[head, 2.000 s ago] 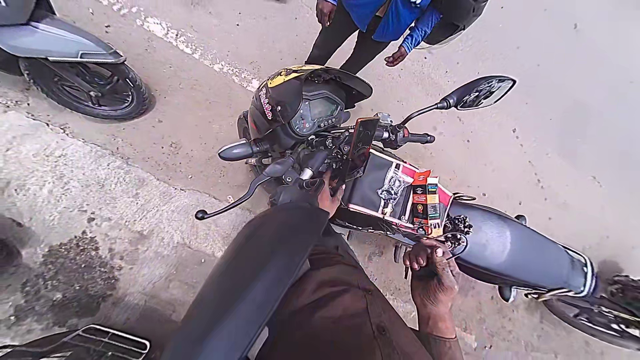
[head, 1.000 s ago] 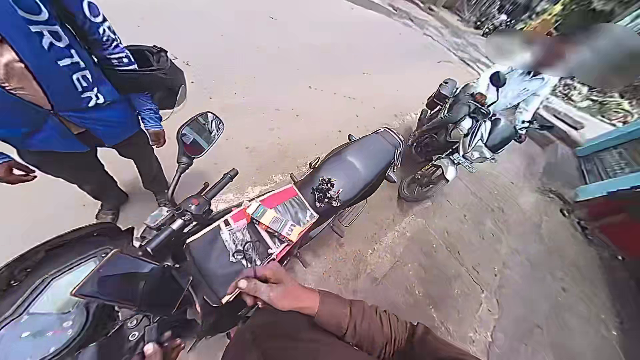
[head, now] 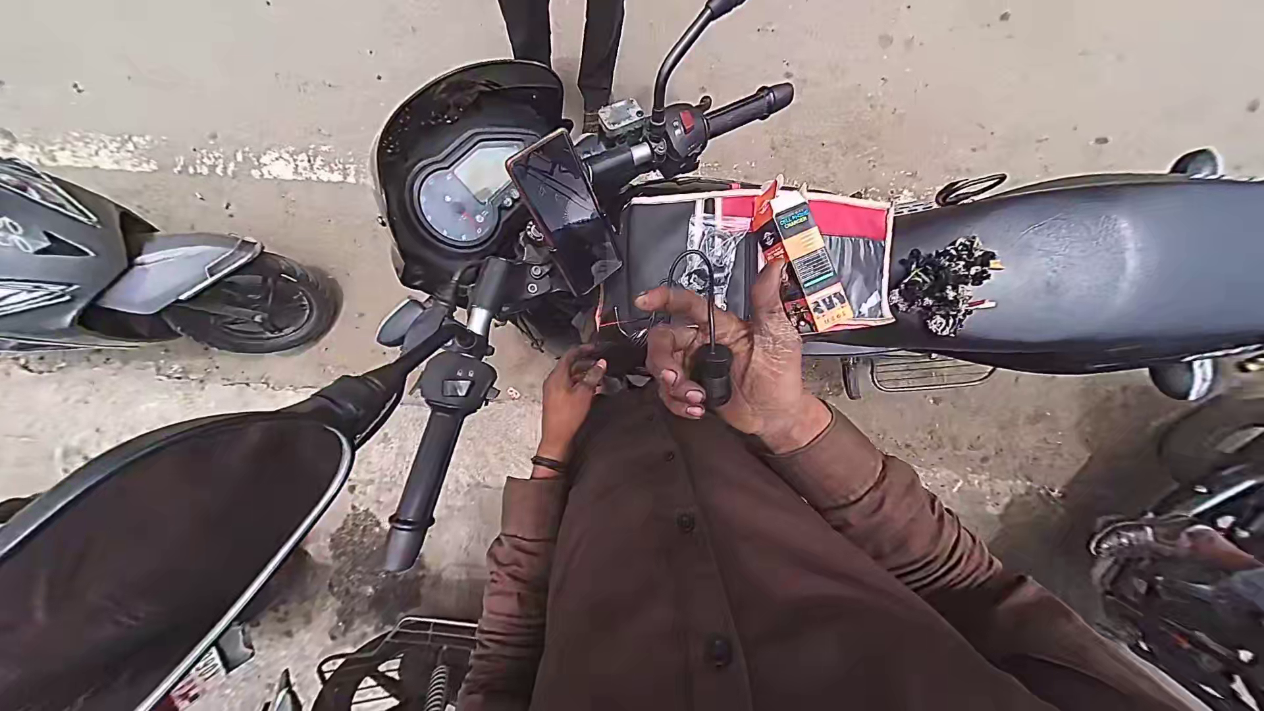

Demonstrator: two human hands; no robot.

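In my right hand (head: pixel 750 360), palm up over the near edge of the motorcycle's tank, lies a black cylindrical part (head: pixel 711 370) with a thin cable looping up from it. My left hand (head: pixel 573 395) is at the near side of the tank, its fingers around or against something dark; what it holds is unclear. A cardboard charger box (head: pixel 812 262) with an orange flap lies on the red and black tank cover (head: pixel 859 219), next to a clear plastic packet (head: pixel 709 247). A bundle of black fittings (head: pixel 943 286) rests on the front of the seat (head: pixel 1076 257).
A phone (head: pixel 565 212) is mounted at the handlebar, beside the instrument cluster (head: pixel 469 193). A large mirror (head: pixel 168 533) fills the lower left. Another two-wheeler (head: pixel 128 262) stands at the left. A person's legs (head: pixel 597 54) show beyond the handlebar; another motorcycle (head: pixel 1205 494) is at the lower right.
The view has swung back over the tank. My right hand has turned palm up, with the black cylindrical part now plainly visible in it.
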